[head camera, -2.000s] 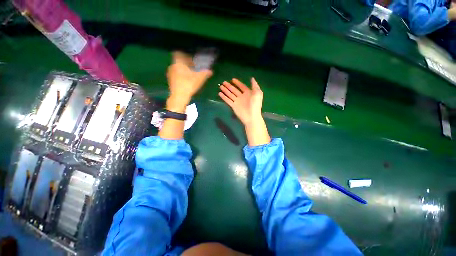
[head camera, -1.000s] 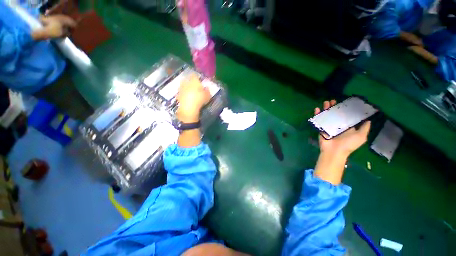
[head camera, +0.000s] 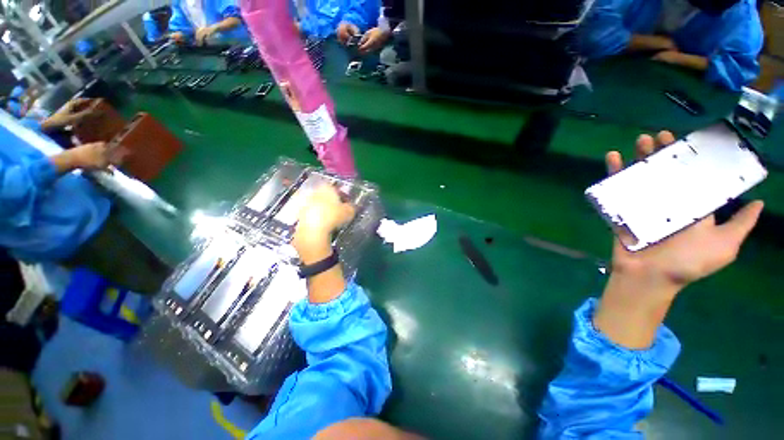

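Note:
My right hand [head camera: 679,245] is raised at the right, palm up, with a phone mid-frame [head camera: 679,185] resting on its palm and fingers. The mid-frame shows a pale silver face with a dark edge and small holes. My left hand [head camera: 320,222] is over the upper right pocket of the clear blister tray [head camera: 249,365], at a silver-white screen. Its fingertips are overexposed, so I cannot tell whether they grip the screen. Other silver-white screens [head camera: 230,294] with small orange tails lie in the tray pockets.
White tissue [head camera: 411,233] and a dark strip [head camera: 478,259] lie on the green bench [head camera: 447,378]. A pink roll [head camera: 297,82] stands behind the tray. A blue rod [head camera: 692,400] and white slip [head camera: 715,384] lie at lower right. A person at left holds a brown board [head camera: 148,146]. Other workers sit across the belt.
The mid-frame came into my right hand after the first frame, and that hand has risen toward the right and closer. My left hand moved from the belt to the tray. The view has shifted left.

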